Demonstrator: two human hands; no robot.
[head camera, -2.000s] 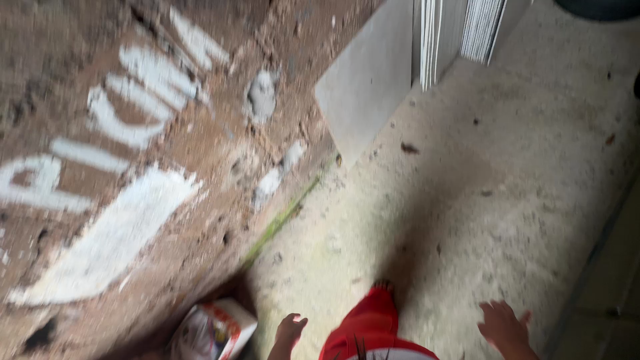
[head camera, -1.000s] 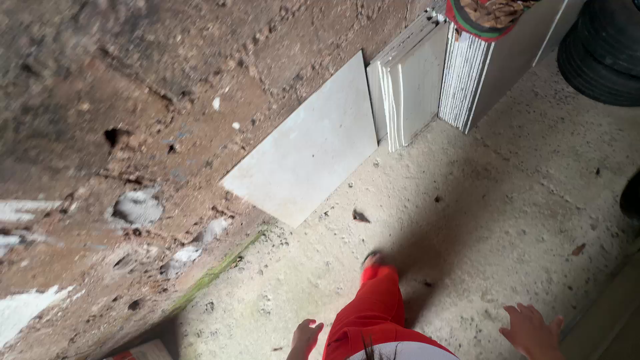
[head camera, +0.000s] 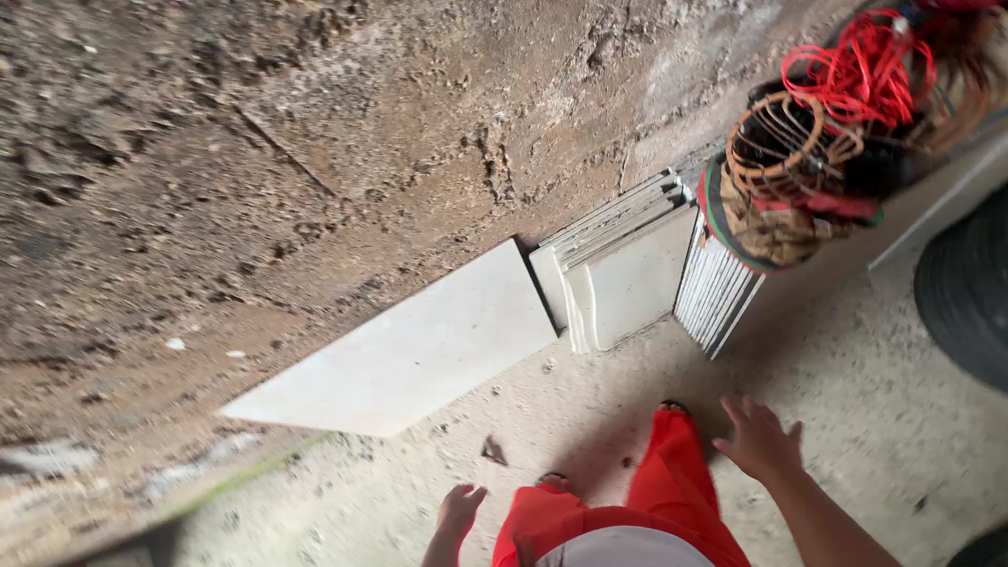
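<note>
Both of my hands hang over the concrete floor and hold nothing. My left hand (head camera: 459, 512) is at the lower middle, beside my red trousers, its fingers slightly bent and apart from the thumb. Further right, my right hand (head camera: 760, 441) has its fingers spread. A pale tile panel (head camera: 409, 354) leans against the rough wall. Beside it stands a stack of tiles (head camera: 630, 283), and another stack of tiles (head camera: 720, 295) stands on edge to its right. On top rests a round container with brown dry material (head camera: 756, 228), a wire basket (head camera: 776, 146) and a bundle of red cord (head camera: 866, 71).
The rough earthen wall (head camera: 354, 157) fills the upper left. Dark round objects, possibly stacked tyres (head camera: 972, 291), stand at the right edge, with another dark object (head camera: 984, 547) in the lower right corner. A small brown scrap (head camera: 494, 450) lies on the floor (head camera: 441, 488).
The view has moved along the wall to the right, bringing the wire basket and red cord into sight. My right hand has moved forward. White painted letters seen earlier are out of view.
</note>
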